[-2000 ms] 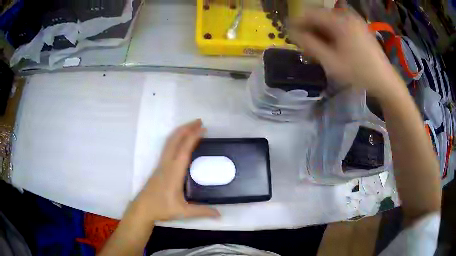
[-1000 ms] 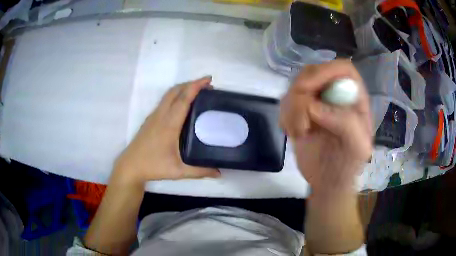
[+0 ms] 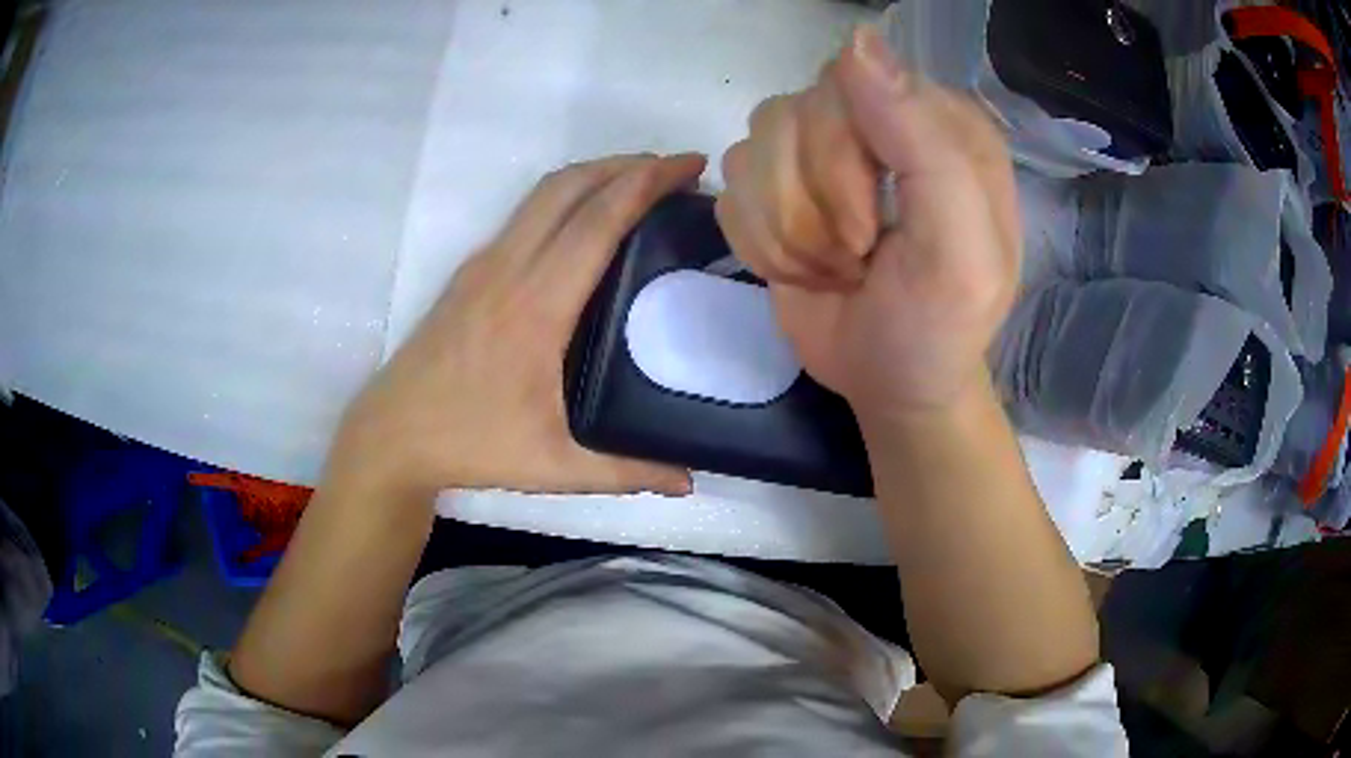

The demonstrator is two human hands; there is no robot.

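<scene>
The black power bank lies on the white sheet in front of me, its broad face up. The white oval panel sits on that face; its right end is partly behind my right hand. My left hand grips the unit's left end, fingers at the far edge and thumb at the near edge. My right hand is closed in a fist over the unit's right part. It holds a small hand tool, mostly hidden; a thin piece shows by the panel's upper edge. The tool's tip contact cannot be made out.
Whitish-wrapped black units stand at the right, with another black unit behind them. Orange straps show at the far right. A blue crate with orange straps is below the bench edge at left.
My right hand came from the yellow tray with a pale-ended tool and has moved onto the unit's upper right part. My left hand still holds the unit, now tilted slightly. The view has shifted nearer.
</scene>
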